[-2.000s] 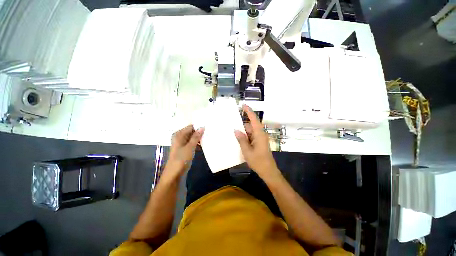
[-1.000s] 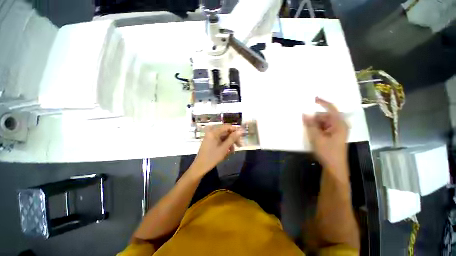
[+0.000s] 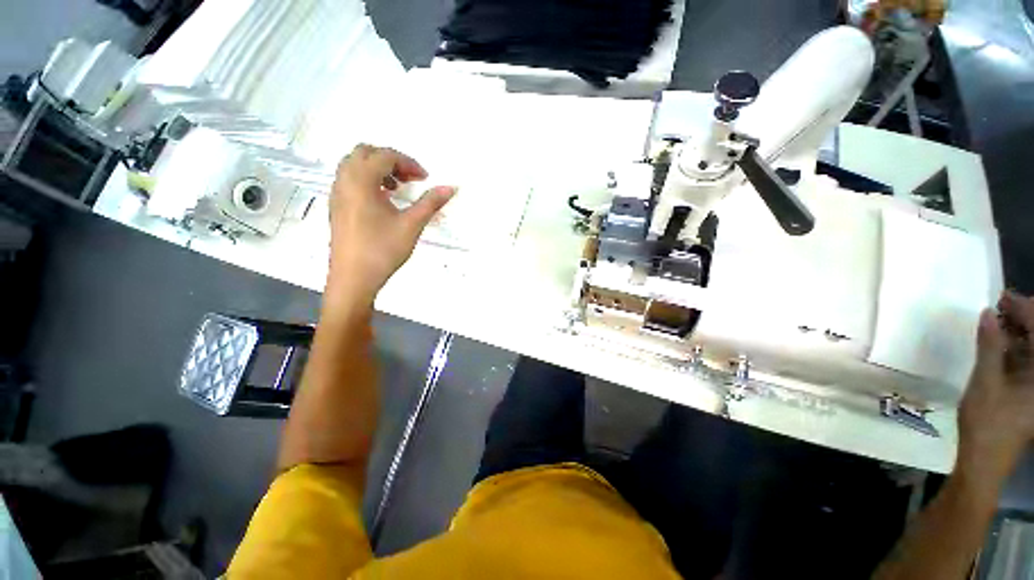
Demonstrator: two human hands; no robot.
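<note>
My left hand (image 3: 380,215) is over the white fabric at the left of the table, thumb and fingers apart, with no piece clearly held. The fanned stack of white panels (image 3: 284,68) lies just behind it. My right hand (image 3: 998,380) is at the right edge of the picture, partly cut off. Its fingertips are beside the right edge of a white panel (image 3: 932,297) lying on the machine's flat right side; whether they grip it I cannot tell. The white sewing machine (image 3: 794,272) stands between my hands. No fabric shows at its needle area (image 3: 641,266).
A dark lever (image 3: 774,193) slants right from the machine head. Small metal fittings (image 3: 737,374) line the near edge. A second white machine (image 3: 215,187) stands at far left. Black fabric (image 3: 556,34) is piled behind. A black-and-chrome stool (image 3: 221,363) is below the table at left.
The view has turned and shifted left. My left hand has moved from the needle area to the white fabric at left. My right hand has moved to the machine's far right end.
</note>
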